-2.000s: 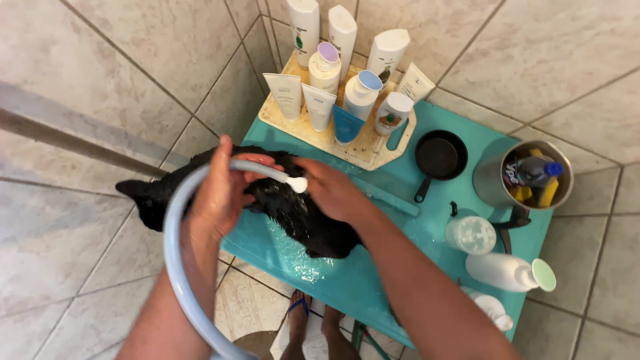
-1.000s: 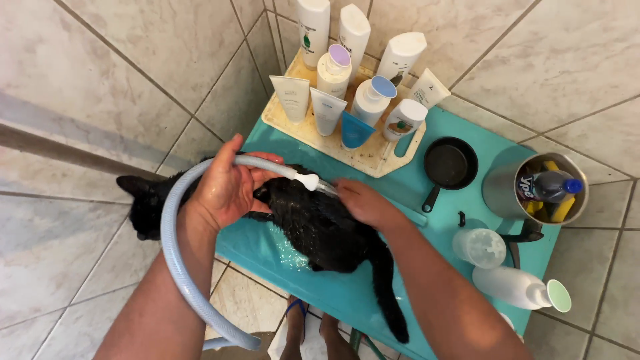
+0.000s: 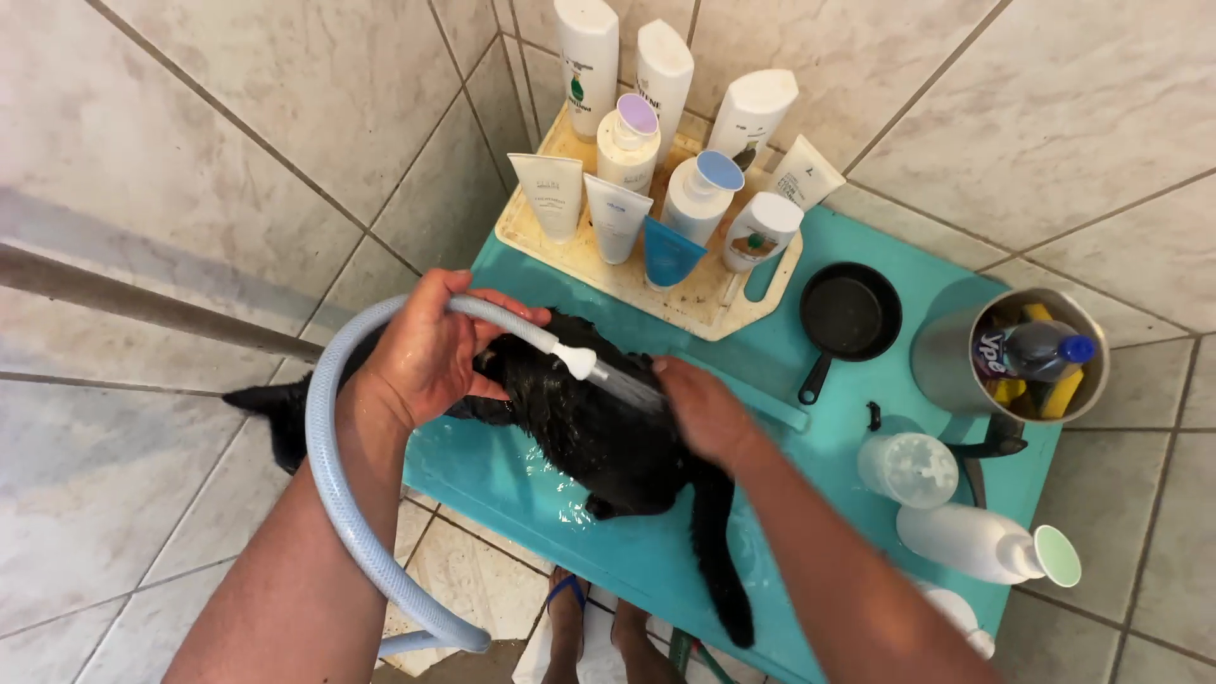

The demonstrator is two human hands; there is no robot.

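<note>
A wet black cat is on a turquoise plastic table, its head at the left and its tail hanging toward the near edge. My left hand has the light blue hose between thumb and fingers, and its lower fingers touch the cat's front part. Water sprays from the white nozzle onto the cat's back. My right hand rests on the cat's rump, just above the tail; its fingertips are in the spray and hold no object.
A stained cream tray with several bottles and tubes stands at the back. To the right are a small black pan, a metal pot holding a bottle, a clear cup and a white bottle lying down. Tiled walls border the table.
The cat's tail, not visible two seconds ago, now hangs toward the near edge. My right hand has moved from beside the nozzle back to the rump. Water now sprays visibly from the nozzle.
</note>
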